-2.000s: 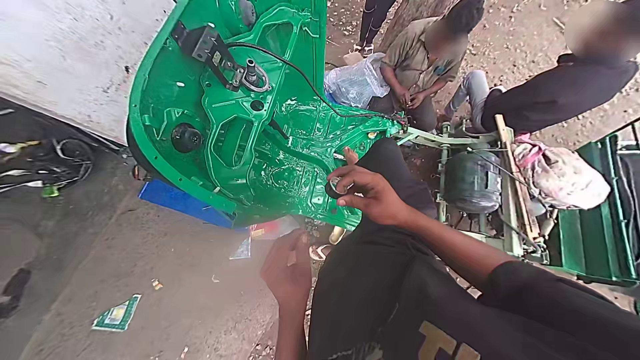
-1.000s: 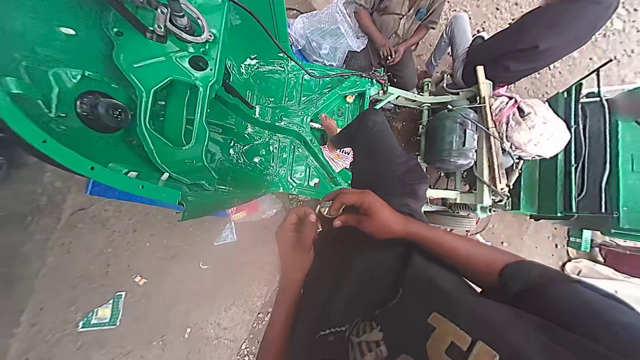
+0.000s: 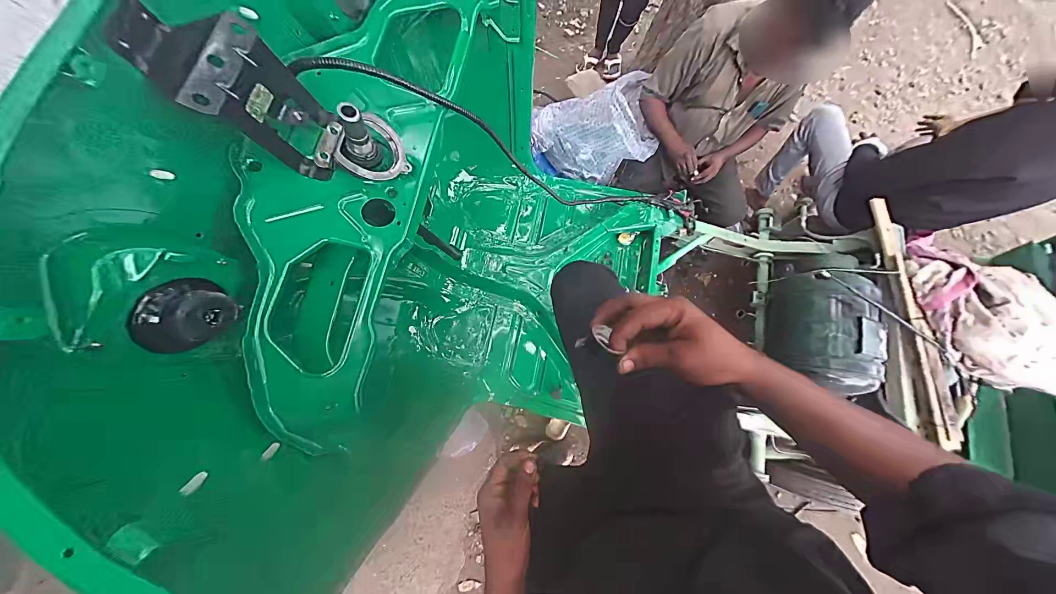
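My right hand (image 3: 672,338) is above my knee, thumb and fingers pinching a small metal ring (image 3: 609,340). My left hand (image 3: 510,491) is lower and to the left, beside my other thigh, with its fingers curled; whether anything is inside them I cannot tell. Left of both hands is a large green painted vehicle body panel (image 3: 379,305). A metal shaft (image 3: 356,136) stands up through an oval collar (image 3: 388,148) on it, beside a black bracket (image 3: 239,91). A black rubber boot (image 3: 183,315) is fitted lower left. A black corrugated cable conduit (image 3: 470,120) runs across the panel.
A seated person (image 3: 718,99) is beyond the panel, next to a clear plastic bag (image 3: 590,128). Another person's dark-clothed leg (image 3: 949,177) is at the right. A dark cylindrical tank (image 3: 825,330), a wooden plank (image 3: 916,330) and a pinkish-white cloth bundle (image 3: 982,322) lie right of my knee.
One second ago my hands were together in front of my lap; now they are apart, with my right hand raised over my knee. The view has shifted noticeably.
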